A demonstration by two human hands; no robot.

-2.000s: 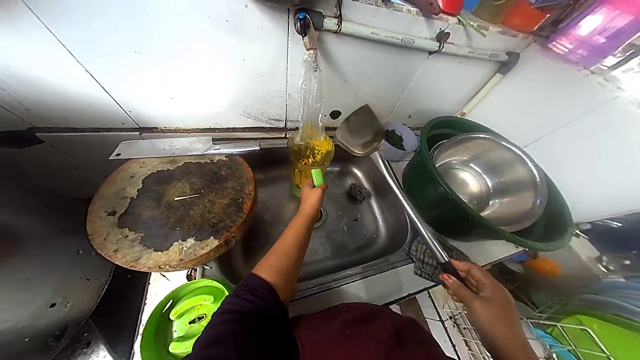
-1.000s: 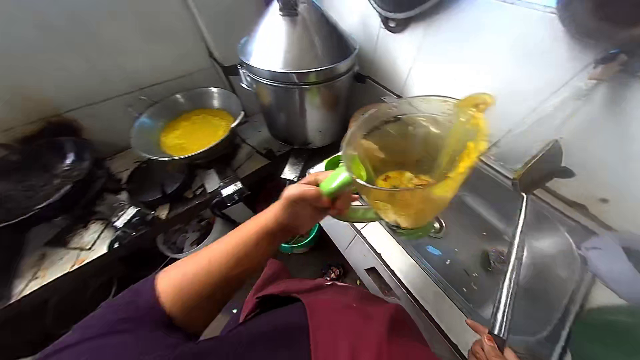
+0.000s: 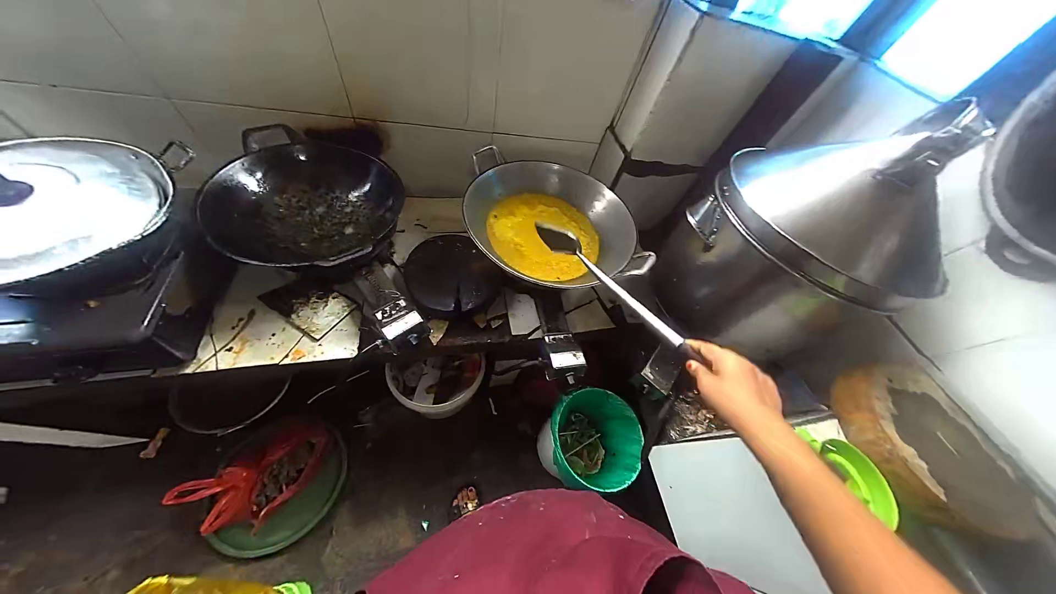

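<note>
My right hand [image 3: 734,384] grips the dark handle end of a long metal spatula [image 3: 631,301]. Its blade rests in the yellow mixture [image 3: 524,235] inside a two-handled steel wok [image 3: 610,210] on the stove. My left hand is out of the frame. At the bottom left edge, part of a yellow-smeared vessel [image 3: 198,586] with a bright green part shows; what holds it is hidden.
A black wok [image 3: 223,214] and a lidded pan [image 3: 74,239] stand left of the steel wok. A large steel pot with a conical lid [image 3: 841,223] is at right. Below are a green bucket [image 3: 623,445], a white tub [image 3: 437,410] and a red plastic bag [image 3: 231,487]. A round chopping board [image 3: 850,404] lies far right.
The view has swung left from the sink to the stove. The spatula, over the sink before, now has its blade in the wok. My left hand, which held the yellow-smeared jug, has left the view.
</note>
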